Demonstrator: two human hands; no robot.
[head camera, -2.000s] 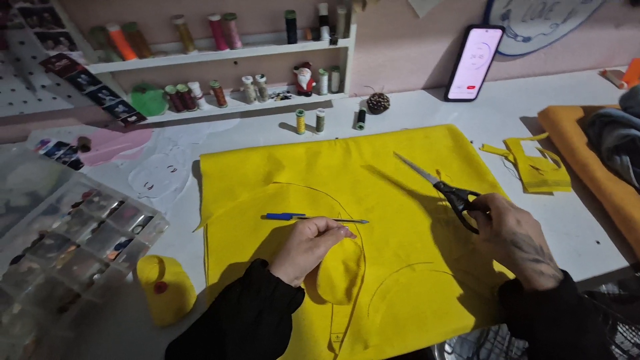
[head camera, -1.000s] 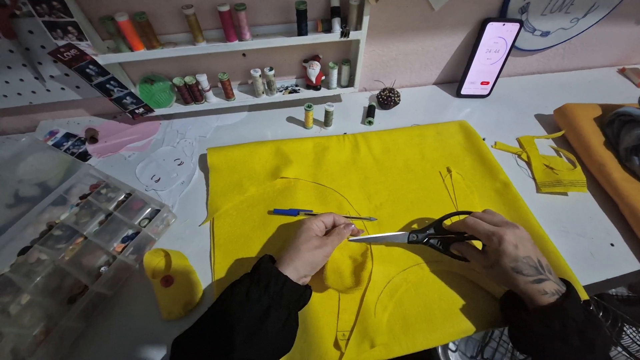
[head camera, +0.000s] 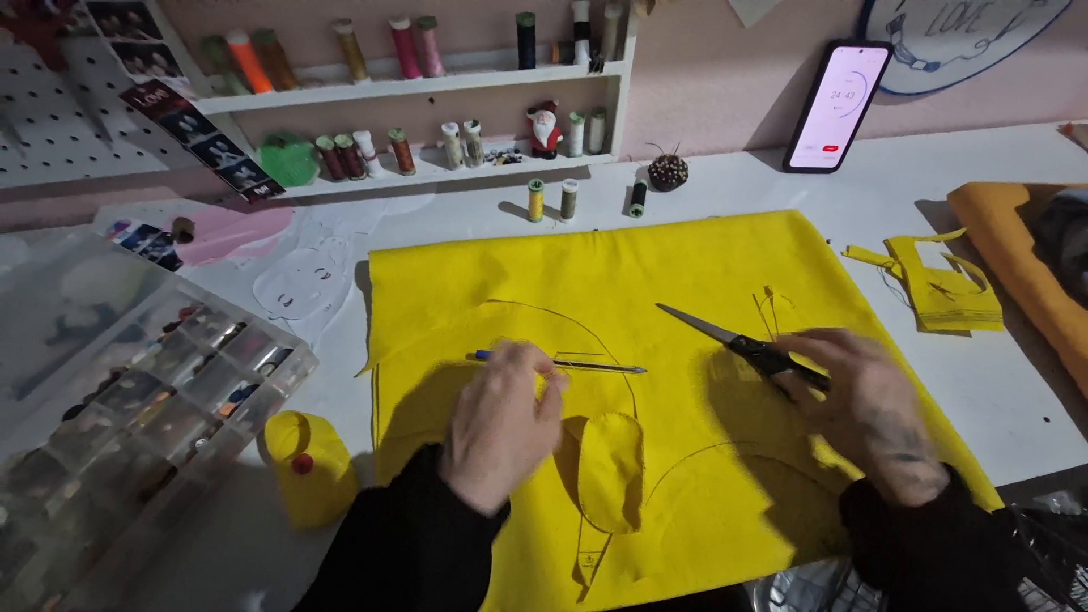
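My right hand (head camera: 850, 399) is on the black handles of a pair of scissors (head camera: 739, 344), whose blades point up and left over the yellow felt sheet (head camera: 544, 272). Above the sheet, my left hand (head camera: 510, 416) has its fingertips bunched near a blue ballpoint pen (head camera: 586, 365); whether it pinches something small cannot be made out. A stitched yellow felt oval (head camera: 612, 476) rests on the sheet to the right of that hand. Curved lines are drawn on the felt. Left of the sheet sits a yellow felt piece with a red button (head camera: 310, 472).
A clear compartment box of buttons (head camera: 161, 408) is at left. Behind the sheet are thread spools (head camera: 535, 201), a dark round ornament (head camera: 668, 172) and a phone (head camera: 837, 106). Yellow felt scraps (head camera: 948, 285) and orange felt (head camera: 1003, 246) lie at right. A thread shelf (head camera: 416, 87) is on the wall.
The scissors, pointing at my left fingertips a second ago, have moved away to the right with my right hand. My left hand has left the felt oval, which it was holding, and is nearer the pen.
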